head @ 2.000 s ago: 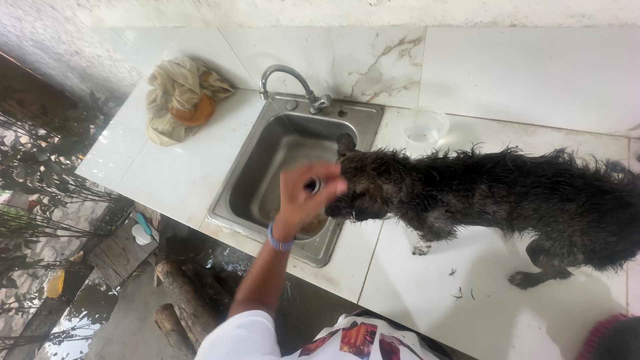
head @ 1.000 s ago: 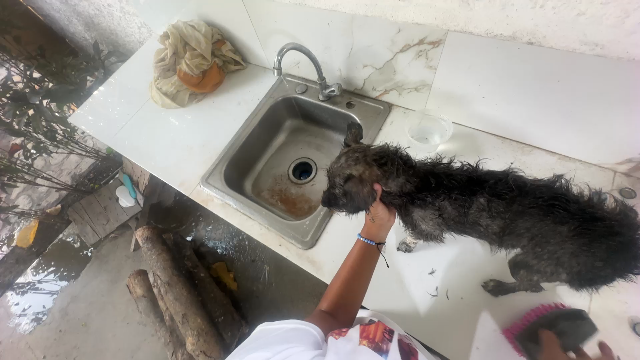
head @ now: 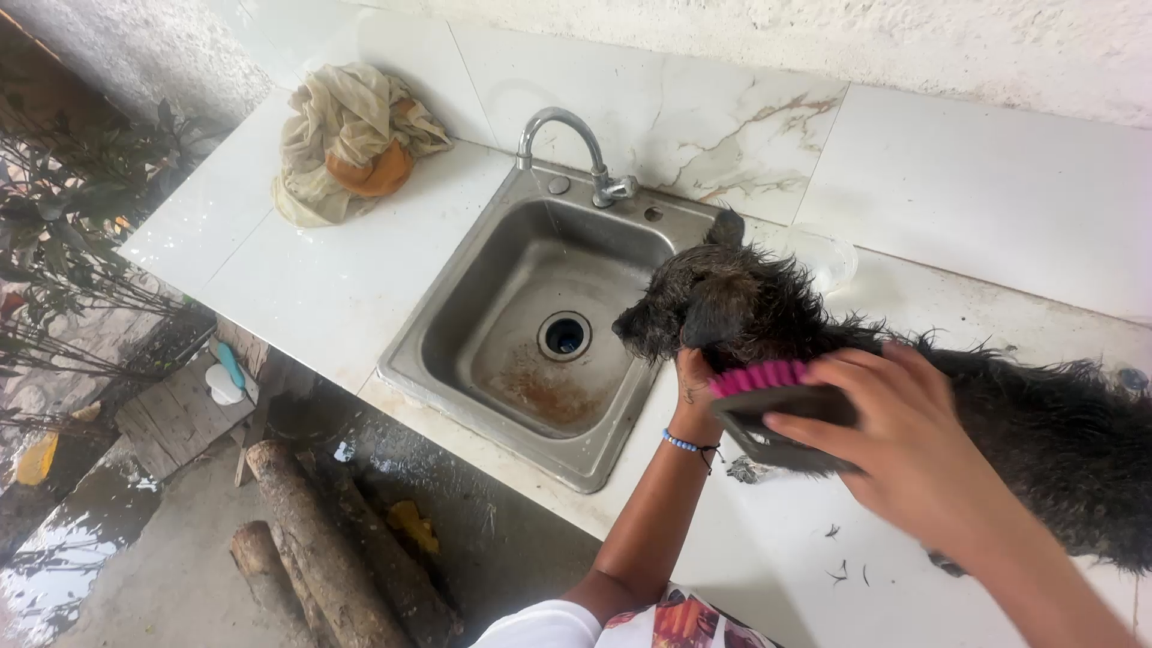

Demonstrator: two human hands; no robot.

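A wet, dark-haired dog (head: 1017, 423) stands on the white tiled counter, its head at the right rim of the steel sink (head: 531, 306). My left hand (head: 695, 387), with a blue beaded bracelet at the wrist, holds the dog under the jaw and throat; its fingers are partly hidden by fur. My right hand (head: 886, 414) grips a dark scrubbing brush (head: 783, 418) by its body. The brush's pink bristles touch the fur at the dog's neck. Small tufts of loose hair (head: 841, 571) lie on the counter below the dog.
A curved chrome faucet (head: 567, 135) stands behind the sink. A crumpled beige cloth with an orange part (head: 328, 135) lies on the counter at left. Behind the dog's head is a clear plastic container (head: 832, 261). Logs (head: 315, 549) and a small wooden stool (head: 171, 418) are on the wet ground.
My left hand has moved from in front of the dog's face to under its jaw. My right hand has brought the pink-bristled brush from the lower right edge up to the dog's neck.
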